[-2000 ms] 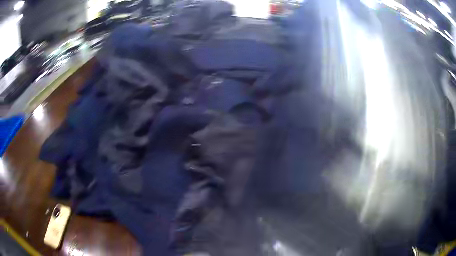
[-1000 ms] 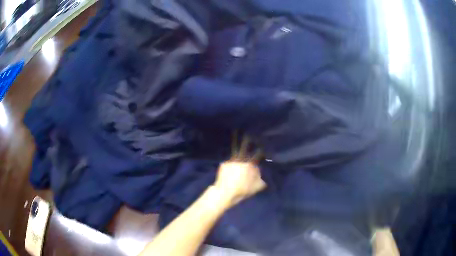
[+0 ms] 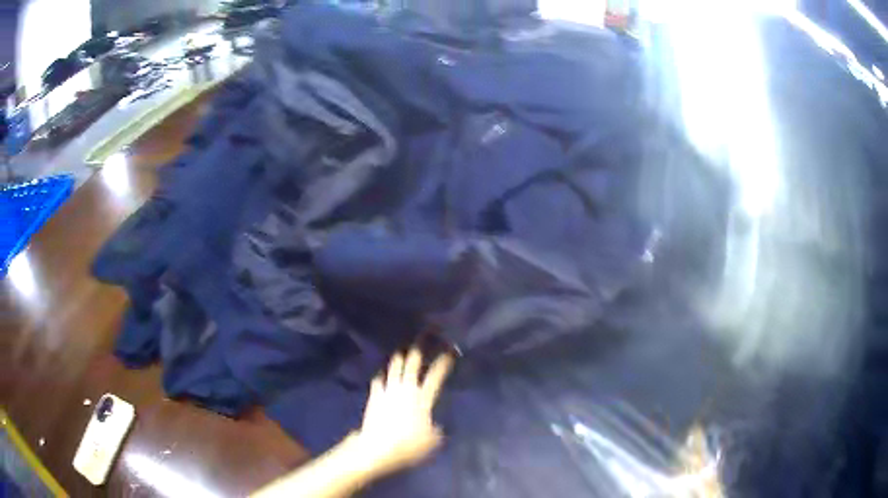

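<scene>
Dark navy garments lie heaped over the table in front of me, matte cloth with shinier, crinkled lining showing at the middle and left. My left hand lies on the cloth at the lower middle, fingers spread and pointing away from me, with nothing held. My right hand is a small blurred patch at the bottom right, veiled by glare, and what it holds cannot be told.
A phone lies face down on the glossy brown table at the lower left. A blue bag is at the left edge. A yellow edge strip shows at the lower left. Bright glare covers the right side.
The view has tilted up since one second ago. My left hand is lower left in the picture, its fingers now spread. Two seconds ago no hand was clearly visible.
</scene>
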